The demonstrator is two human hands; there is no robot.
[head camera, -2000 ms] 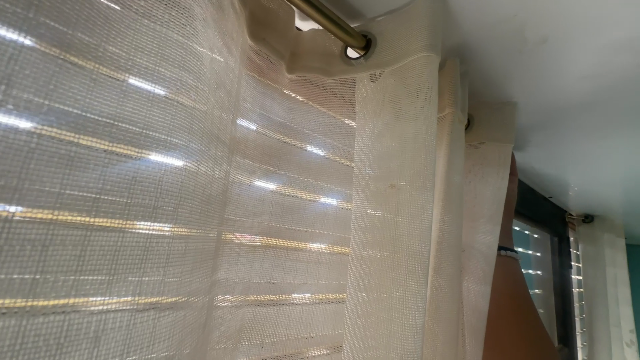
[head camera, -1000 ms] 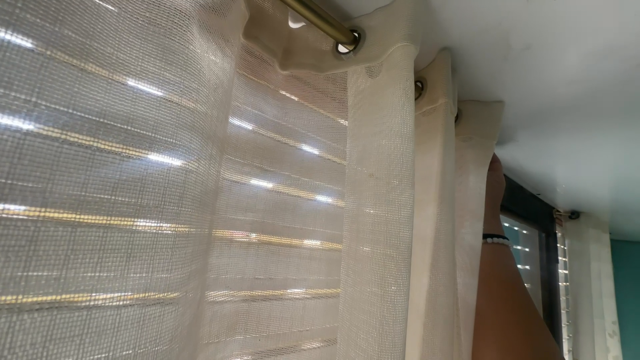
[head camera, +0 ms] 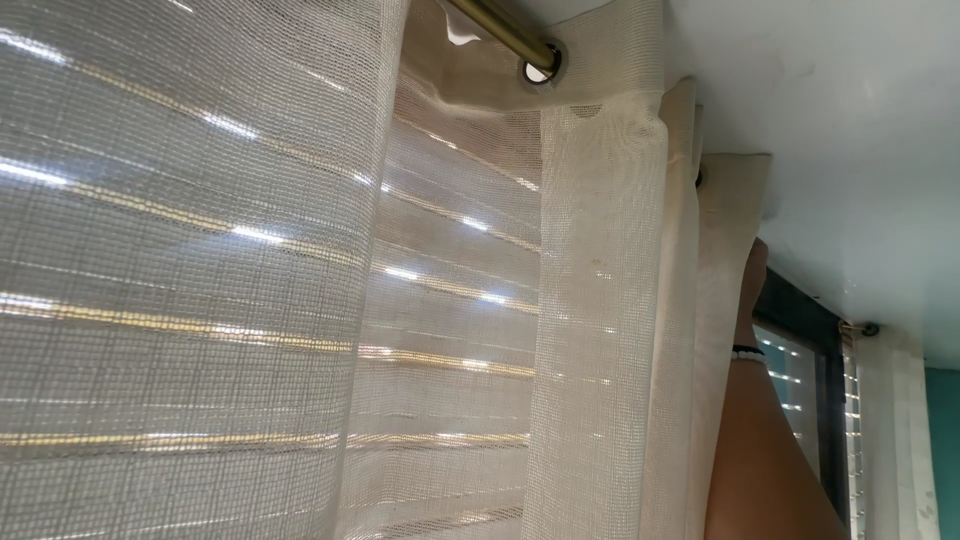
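Note:
Sheer beige curtain [head camera: 600,262] fabric fills most of the view, hanging by metal eyelets [head camera: 541,64] from a brass-coloured curtain rod [head camera: 510,34]. At the right, a raised bare forearm with a dark and white beaded bracelet [head camera: 750,355] reaches up behind the curtain's far edge. It appears to be my right hand [head camera: 757,259]; only a small part shows beside the top of the cloth, and its fingers are hidden, so its grip cannot be told. My left hand is out of the picture.
Light comes through slatted blinds behind the cloth. Close above is the white ceiling [head camera: 847,150]. Beyond the arm stand a dark window frame [head camera: 831,397], a second pale curtain [head camera: 892,420] on its own rod, and a teal wall [head camera: 945,442].
Between one second ago and now, the curtain folds near the arm have shifted closer together, and the middle eyelet is no longer visible. The arm remains raised behind the cloth.

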